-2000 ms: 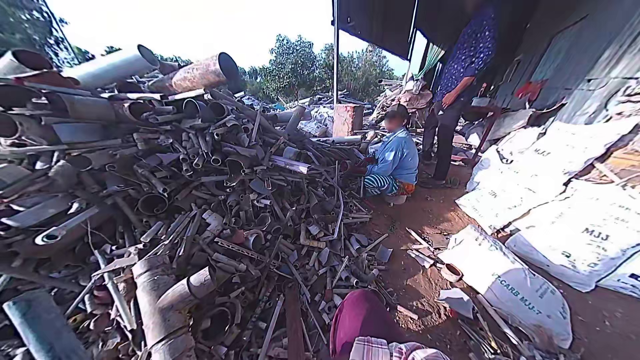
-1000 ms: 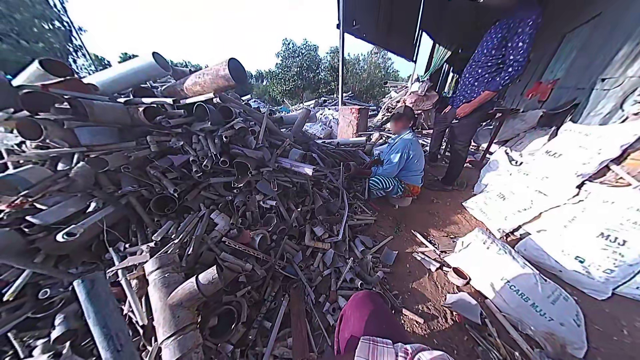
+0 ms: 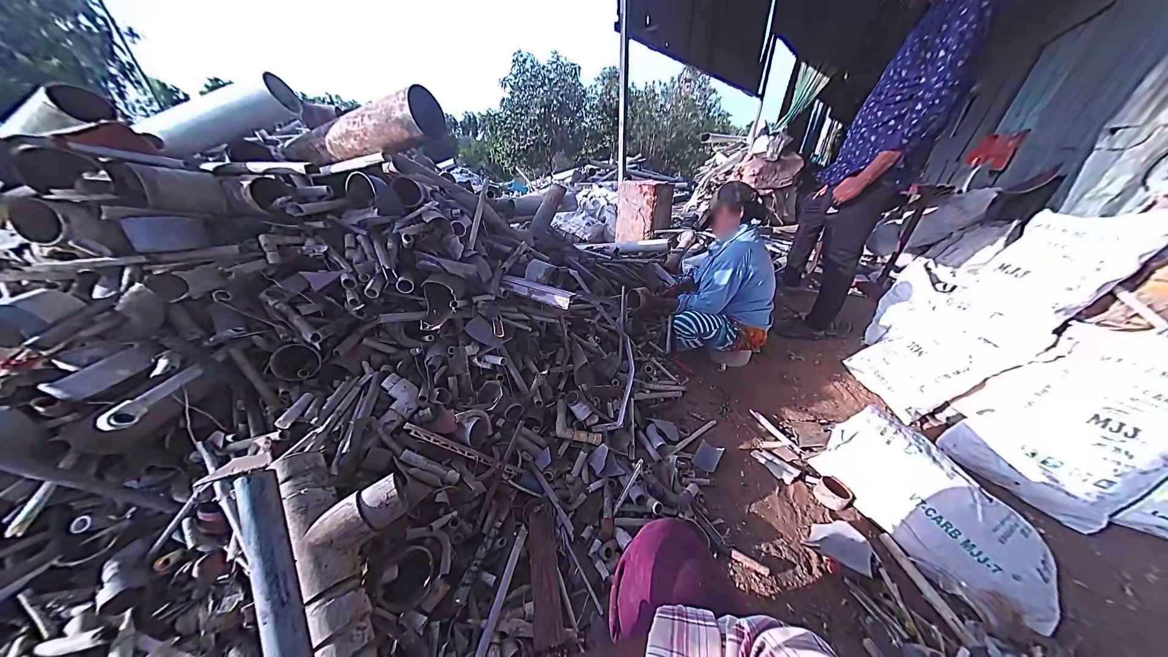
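Neither of my hands shows in the head view. My knee in maroon cloth (image 3: 671, 575) is at the bottom, with a checked cloth (image 3: 730, 634) beside it. A large heap of scrap plastic pipes and fittings (image 3: 438, 328) fills the left and centre. At the lower left a grey-blue pipe (image 3: 272, 566) stands steeply, a flat broken piece at its upper end. Right beside it lies a branched pipe fitting (image 3: 351, 520), pale and dirty. What holds the grey-blue pipe, if anything, is not visible.
A person in a blue shirt (image 3: 730, 278) sits at the heap's right edge. Behind, another person in a dotted purple shirt (image 3: 903, 91) stands. White printed sacks (image 3: 949, 520) lie on the right, near loose pipe pieces (image 3: 922, 584). A metal post (image 3: 622, 91) rises behind the heap.
The grey-blue pipe at the lower left has moved right and now stands steeper, close to the branched fitting. The seated person's head has turned.
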